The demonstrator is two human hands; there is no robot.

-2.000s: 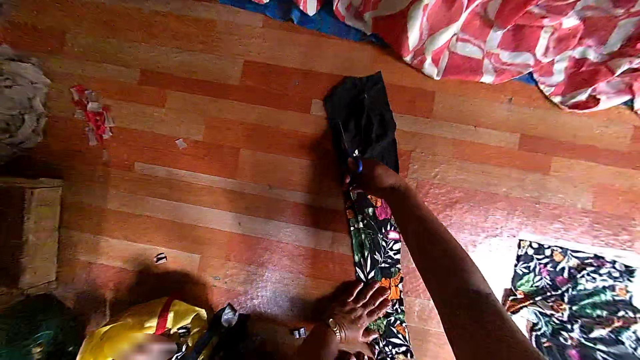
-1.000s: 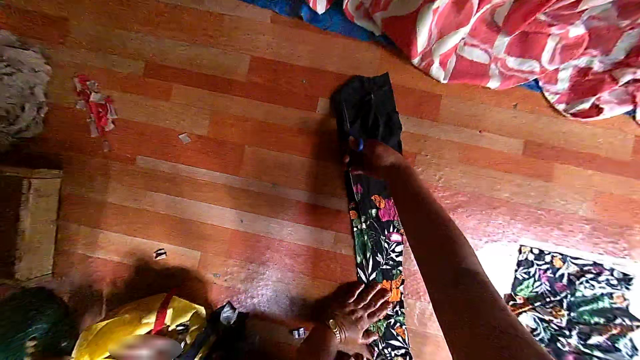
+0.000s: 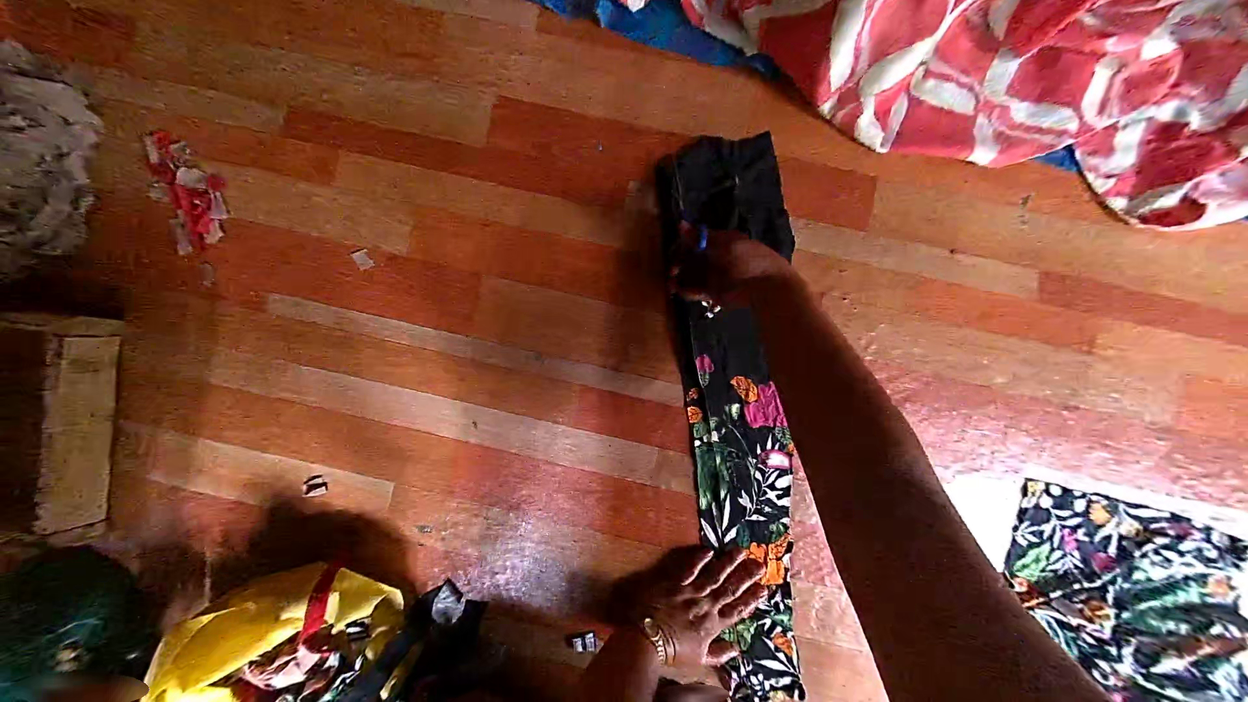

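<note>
A long folded strip of black fabric with a floral print (image 3: 731, 468) lies on the wood-patterned floor, its far end plain black. My right hand (image 3: 726, 263) is closed around a blue-handled tool (image 3: 701, 237), apparently scissors, over the black part; the blades are hard to make out against the dark cloth. Nearer to me, my left hand (image 3: 704, 600), with a gold-coloured bangle at the wrist, rests flat on the floral part with its fingers spread, pressing it to the floor.
Another floral cloth (image 3: 1131, 585) lies at the lower right. Red and white fabric (image 3: 955, 78) spreads over something blue at the top right. Small scraps (image 3: 190, 195) and a wooden object (image 3: 78, 429) are at the left, a yellow bag (image 3: 273, 624) at the lower left.
My right hand has moved up along the strip with the blue-handled tool, farther onto the black part. My left hand stays on the floral part.
</note>
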